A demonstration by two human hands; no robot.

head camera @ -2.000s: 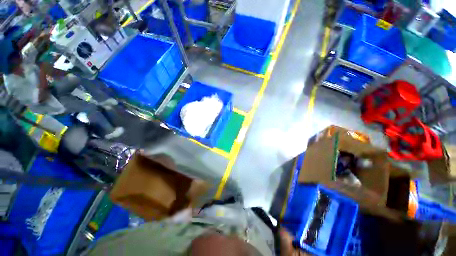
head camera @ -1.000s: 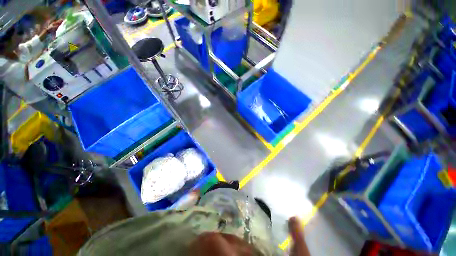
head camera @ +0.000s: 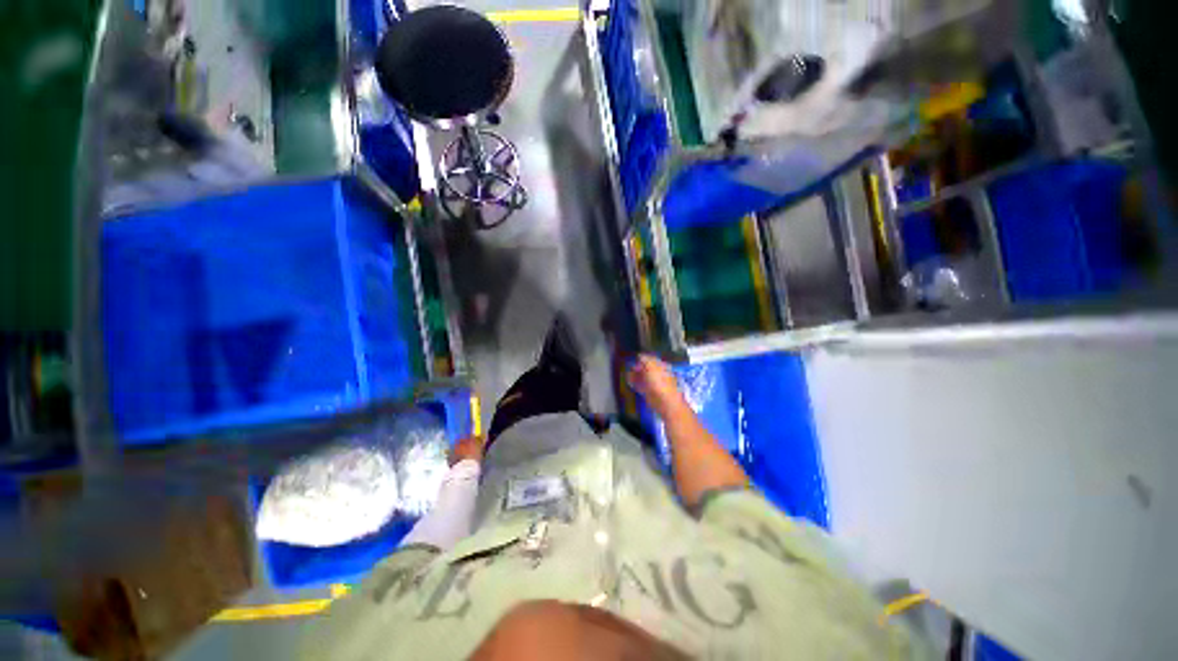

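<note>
My left hand [head camera: 466, 451] is small and blurred beside the blue floor bin [head camera: 339, 560] at the lower left. Its fingers cannot be made out. My right hand [head camera: 651, 380] hangs low in front of my right side, above the edge of another blue bin [head camera: 783, 433]. No object shows in either hand, but both are too blurred to tell the finger pose. White plastic-wrapped bundles [head camera: 328, 496] lie in the left floor bin.
A narrow aisle [head camera: 523, 278] runs ahead between metal-framed benches. A black round stool [head camera: 444, 62] stands at its far end. A large blue bin [head camera: 233, 310] is at left, a brown box [head camera: 194, 549] lower left. A pale panel [head camera: 1008, 478] fills the right.
The view has turned and moved forward, from the wide walkway to the narrow aisle with the stool. The large blue bin and white bundles are now at my left.
</note>
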